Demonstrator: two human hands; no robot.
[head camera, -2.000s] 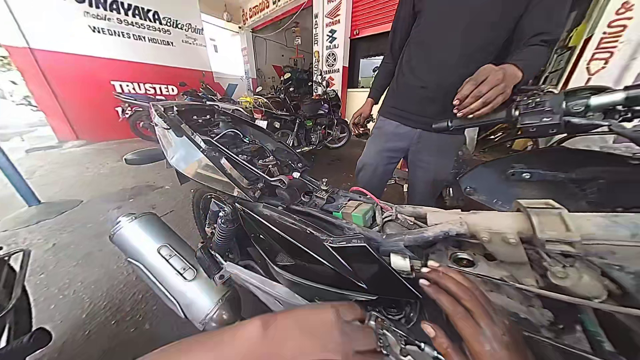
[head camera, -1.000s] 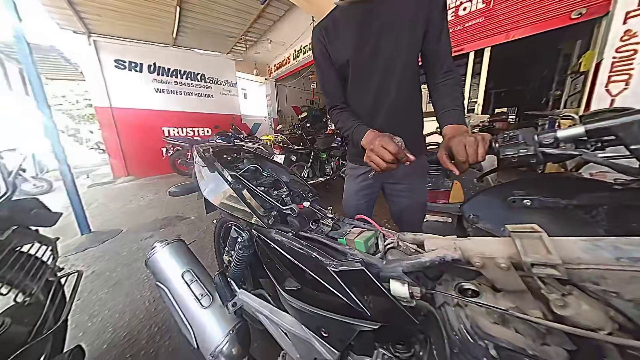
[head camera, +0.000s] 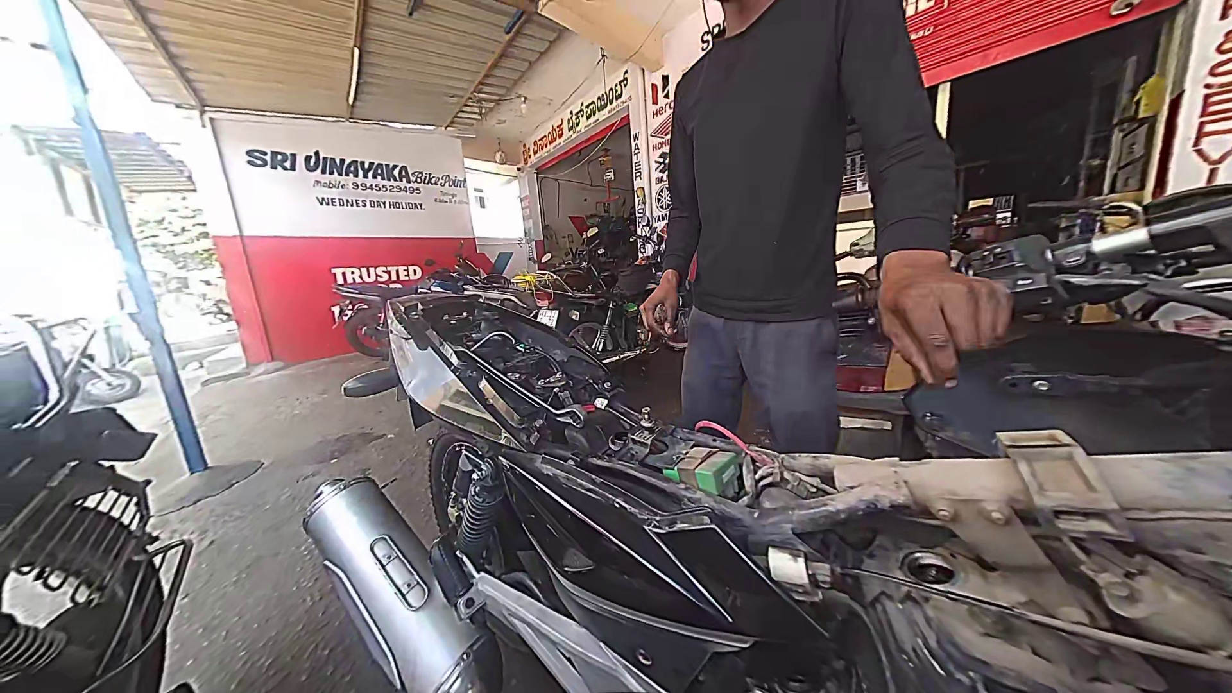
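Observation:
Neither my left hand nor my right hand shows in the frame of now. Before me is a partly stripped motorcycle with its seat off. Its silver exhaust muffler slants at the lower left, beside a coil-spring shock absorber. A black side panel covers the middle. Above it sit a green battery and a pink-red wire. A white cylindrical fitting lies beside the bare frame tube. A round opening shows below that tube. The open tail section extends away to the left.
Across the motorcycle stands a person in a dark top, one hand above the black fuel tank. Another motorcycle is at the left edge, near a blue post. More motorcycles stand by the red and white wall.
My hands, low over the motorcycle two seconds ago, are out of view. The other person's hands, close together one second ago, are now apart. The view has tilted up.

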